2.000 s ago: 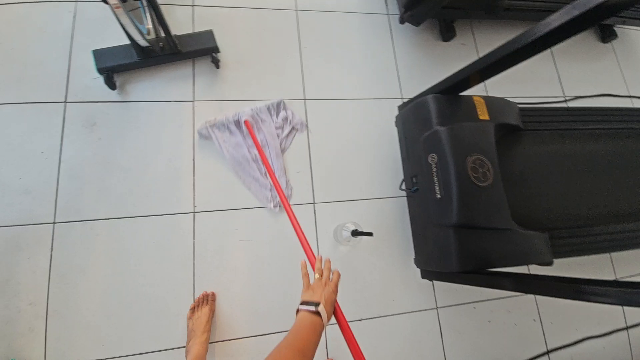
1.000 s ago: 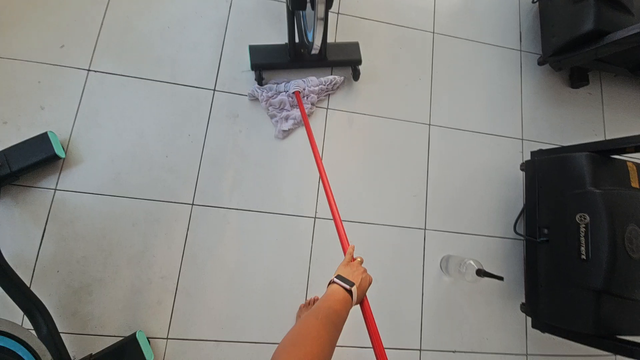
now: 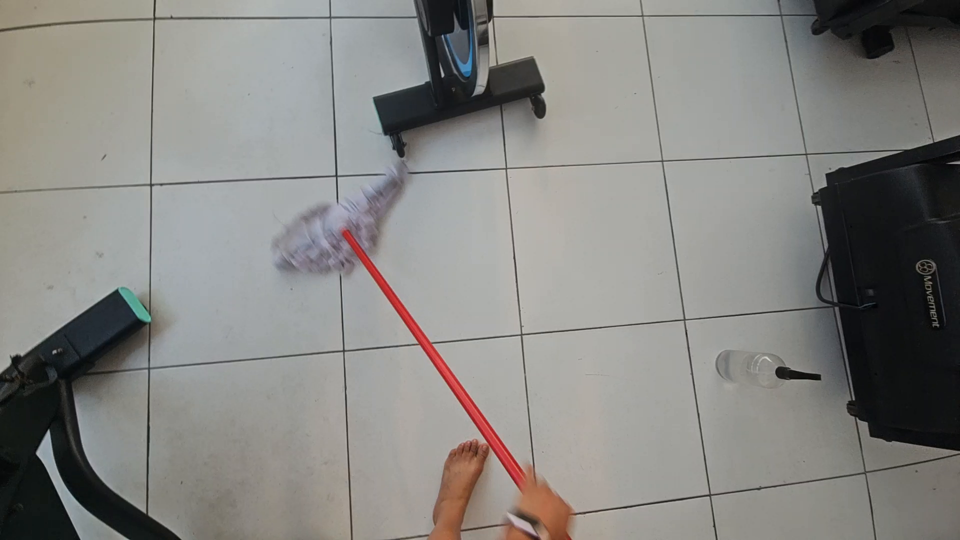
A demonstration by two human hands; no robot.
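Observation:
My left hand [image 3: 544, 510], blurred and with a band on the wrist, is closed around the red mop pole [image 3: 431, 349] at the bottom edge. The pole slants up and left to a grey-white mop head [image 3: 322, 236] of fabric strands, spread on the tiled floor. One end of the strands lies just below a caster of the black equipment base [image 3: 457, 97]. The pole's other end runs out of view past my hand. My right hand is not in view.
A bare foot [image 3: 459, 480] stands left of the pole. A clear bottle with a black nozzle [image 3: 754, 369] lies on the floor beside a black treadmill [image 3: 900, 300]. Exercise equipment with a green end cap [image 3: 97, 330] is at lower left. Another black machine [image 3: 870, 19] shows at upper right.
My left hand had its fingers spread over the pole two seconds ago and now grips it. The mop head has moved left and away from the equipment base since one second ago.

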